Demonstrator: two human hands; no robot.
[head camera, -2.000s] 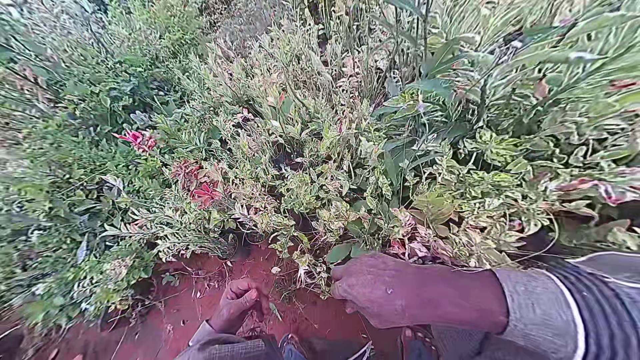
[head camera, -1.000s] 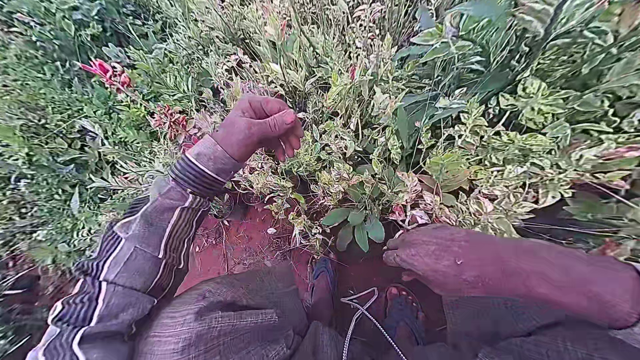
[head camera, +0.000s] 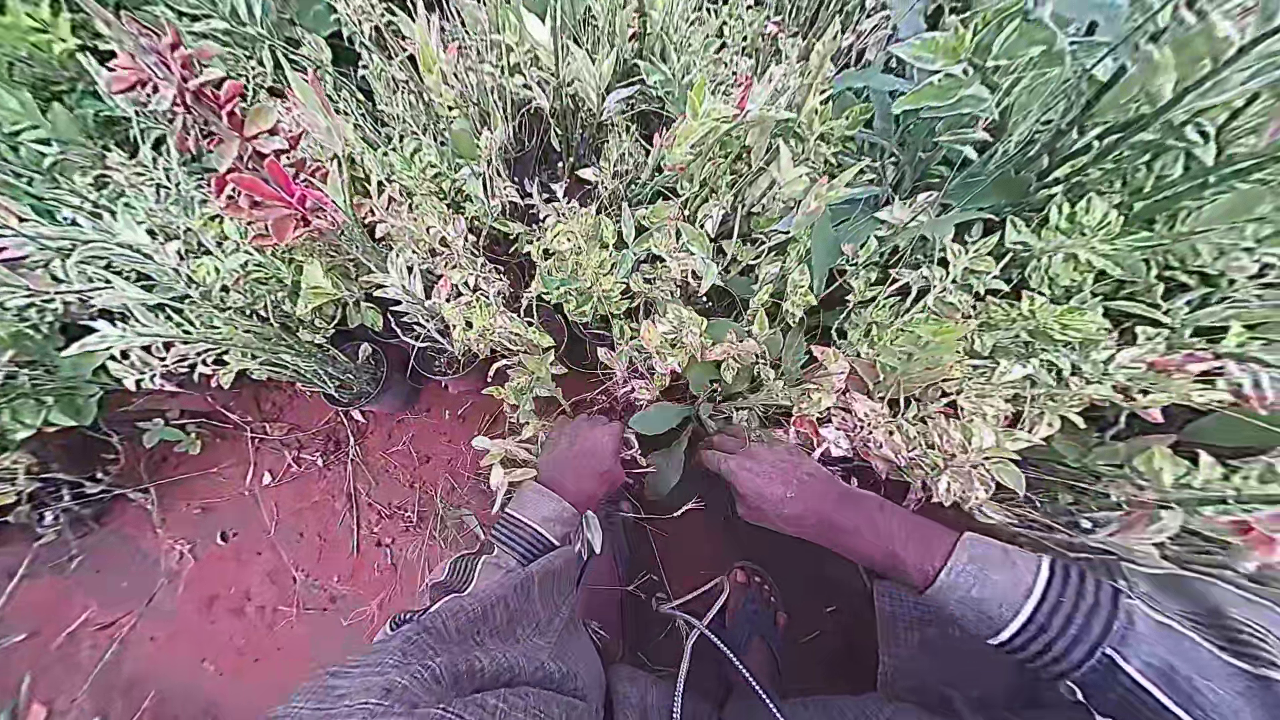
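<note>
Low over the soil, my left hand (head camera: 582, 462) is at the front edge of the dense plants, its fingers bent; whether it holds a stem cannot be told. My right hand (head camera: 768, 478) is a short way to the right, its fingertips touching or close to the base of a broad-leaved green plant (head camera: 662, 418) that stands between the hands. Variegated cream and green foliage (head camera: 690, 345) rises just beyond both hands. Pale pinkish leaves (head camera: 850, 415) lie beside my right hand.
Black plant pots (head camera: 357, 375) line the bed's edge at left. Red-leaved plants (head camera: 280, 203) grow behind them. Reddish soil (head camera: 250, 560) with dry roots and twigs spreads at lower left. A sandalled foot (head camera: 752, 600) and a white drawstring cord (head camera: 690, 625) are below my hands.
My left hand, raised over the foliage one second ago, has come down to the plants' front edge. My right hand remains low at the front edge. The view has shifted.
</note>
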